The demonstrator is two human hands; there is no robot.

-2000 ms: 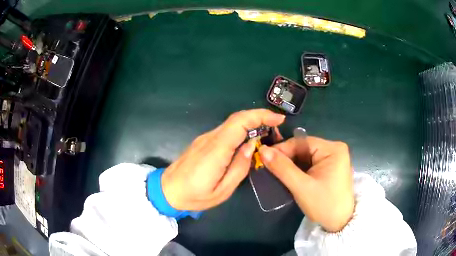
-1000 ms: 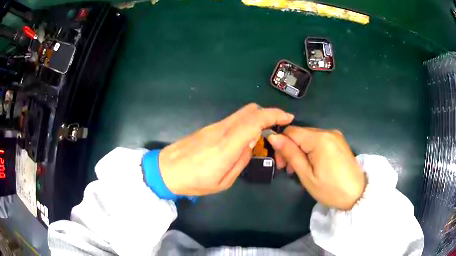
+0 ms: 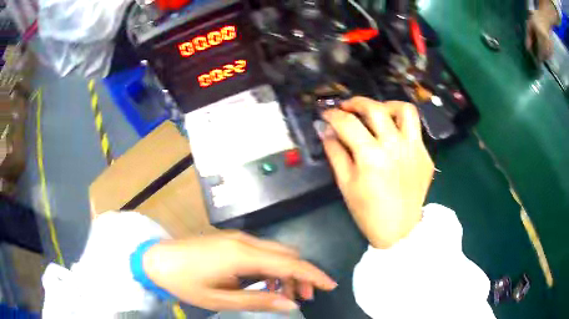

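The black press fixture [image 3: 268, 193] fills the upper middle, seen tilted and blurred. My right hand [image 3: 387, 168] reaches over it, thumb and fingertips together at a nest area [image 3: 317, 140]. A small dark, shiny part [image 3: 327, 101] shows beside the fingertips; whether they grip it I cannot tell. My left hand [image 3: 231, 268], with a blue wrist strap, is low in front of the fixture, palm turned down. Its fingers curl around a small watch housing [image 3: 272, 285] with reddish and white parts, mostly hidden. No screen shows clearly at that hand.
The timer display [image 3: 215, 59] glows red. Green and red buttons [image 3: 292, 157] sit below a white label [image 3: 237, 134]. Red-handled clamps [image 3: 360, 35] rise behind. A cardboard box [image 3: 150, 168] is at left. Loose housings [image 3: 502, 290] lie lower right. Another person's hand [image 3: 539, 34] is upper right.
The view has swung left to the fixture. My hands, earlier together over a screen and housing on the mat, are now apart: right at the fixture, left lower in front.
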